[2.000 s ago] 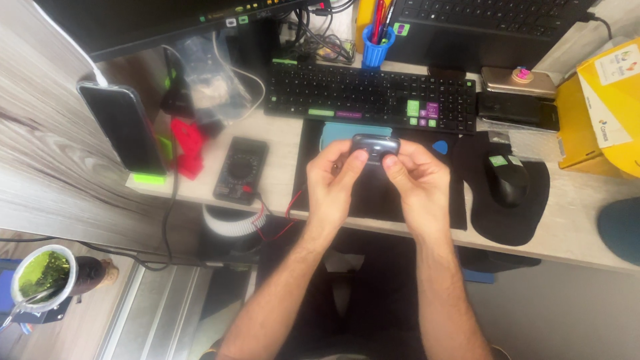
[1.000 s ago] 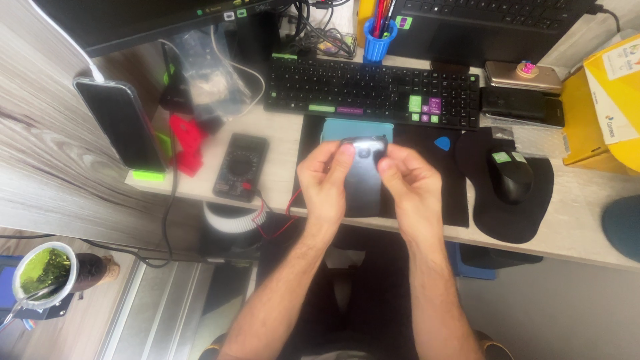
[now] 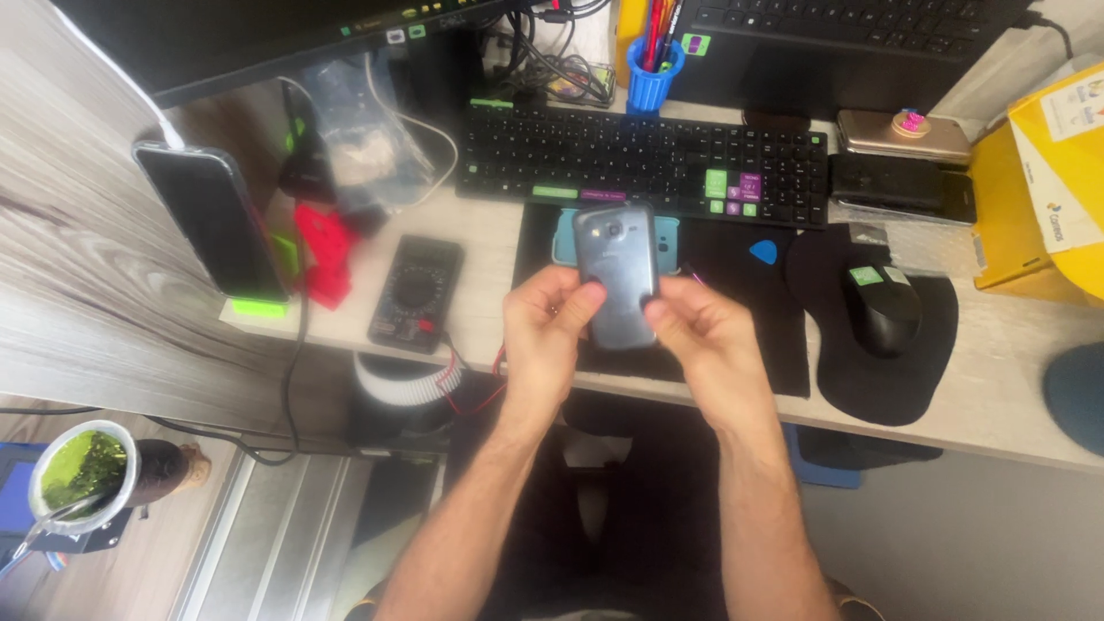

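A dark blue-grey smartphone is held upright between both hands, its back with the camera toward me. My left hand grips its left edge, with the thumb on the back cover. My right hand grips the lower right edge, thumb and fingers pinching it. Behind the phone, a light blue phone case lies on the black mat, partly hidden. A blue guitar-pick-shaped opening tool lies on the mat to the right of the phone.
A black multimeter with red leads lies left. A keyboard stands behind the hands, with a blue pen cup beyond it. A mouse, more phones and a yellow box are at right. Another phone leans at far left.
The phone was first held sideways and tilted, with its edge toward me. Now it stands upright with its back showing. Both hands have moved to its lower sides.
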